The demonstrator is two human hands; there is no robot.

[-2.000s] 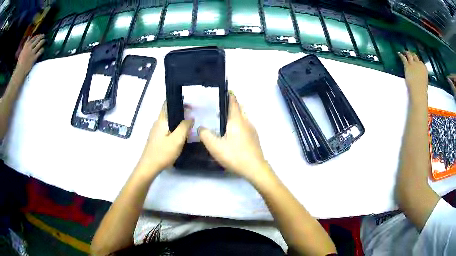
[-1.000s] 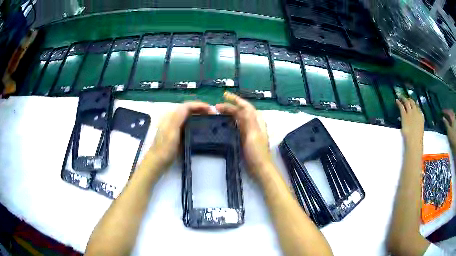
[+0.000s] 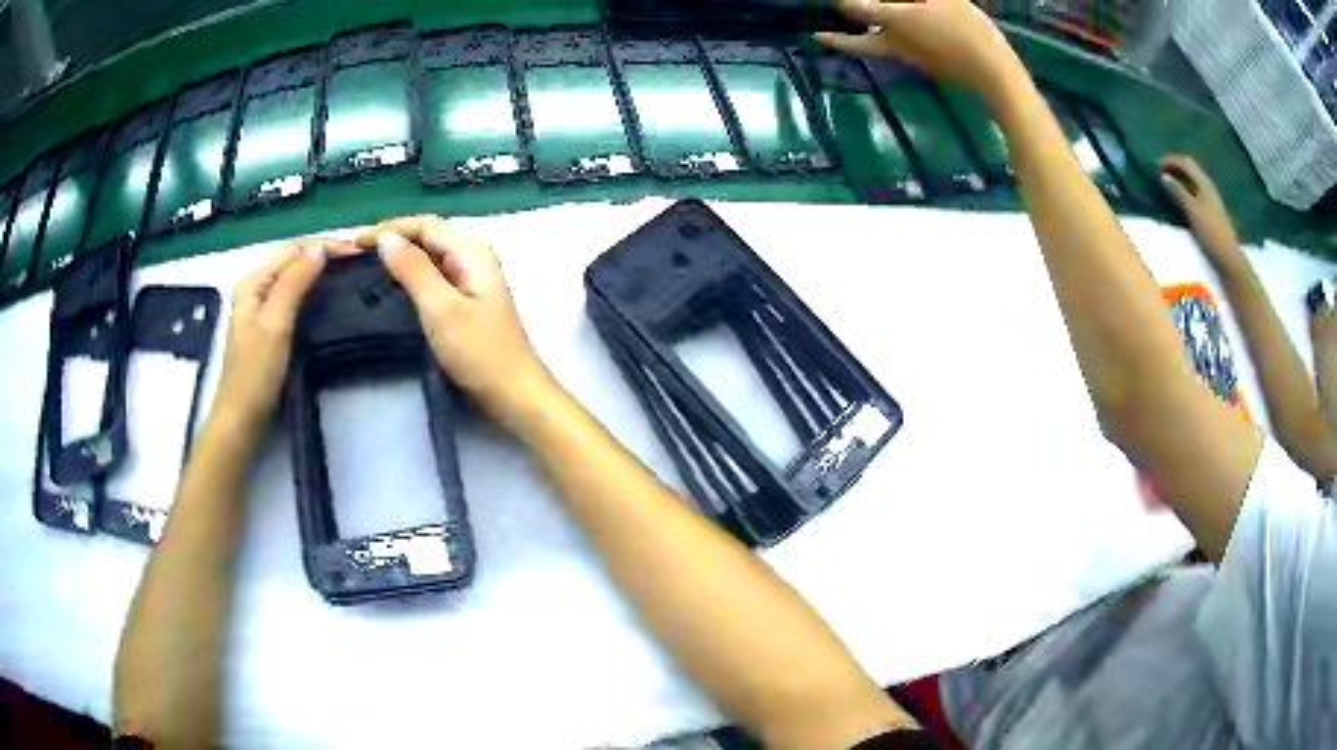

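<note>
A stack of black phone frames [image 3: 389, 564] lies on the white bench in front of me, its solid camera end away from me and its silvery contacts near me. My left hand [image 3: 271, 315] holds its far left corner. My right hand [image 3: 455, 301] holds its far right corner, with the fingertips of both hands almost meeting at the top edge. A second, thicker stack of frames [image 3: 645, 301] stands tilted on the bench to the right, its lower edges fanned apart.
Overlapping loose frames [image 3: 176, 325] lie at the left. A row of frames [image 3: 477, 164] lies along the green line [image 3: 587, 205] at the far edge. A neighbour's arm [image 3: 1092, 293] reaches over the line to a dark object. An orange bin [image 3: 1205, 337] of small parts is at the right.
The view has swung right, so the bench things appear further left. Both hands stay at the far end of the stack. The neighbour's arm has reached out over the line.
</note>
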